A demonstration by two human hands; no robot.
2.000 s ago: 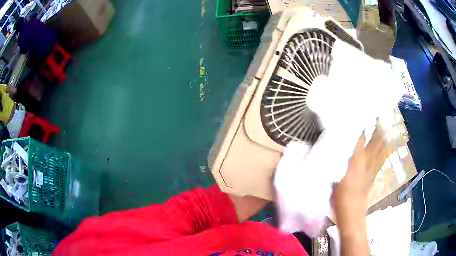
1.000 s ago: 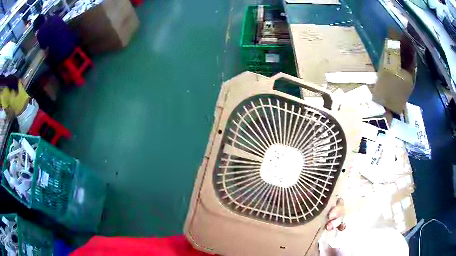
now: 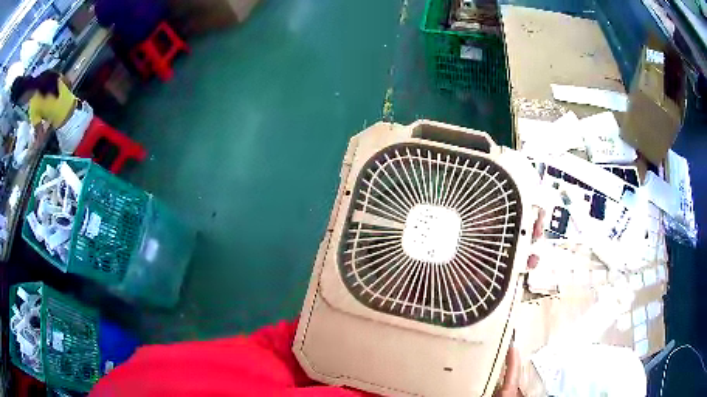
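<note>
A tan fan unit (image 3: 403, 353) is held up, tilted, in front of me, its round slotted grille, pale centre cap and top handle facing me. My right hand (image 3: 512, 374) shows only as a strip of skin at the fan's lower right edge. Fingertips curl at the right edge higher up; I cannot tell which hand they belong to. My left sleeve runs behind the fan's lower left corner, and the left hand is not clearly seen. An overexposed white cloth (image 3: 593, 371) lies on the bench at lower right.
White label sheets (image 3: 601, 198) with black shapes cover part of the cardboard mat (image 3: 566, 50). An open carton (image 3: 655, 108) stands at right. Green crates (image 3: 108, 229) of white parts stand at left; another green crate (image 3: 469, 66) is behind the fan. A person in yellow sits far left.
The white cloth that covered part of the grille is off the fan and now lies at lower right. The fan has turned more upright to face me. The view has shifted, showing more of the left side.
</note>
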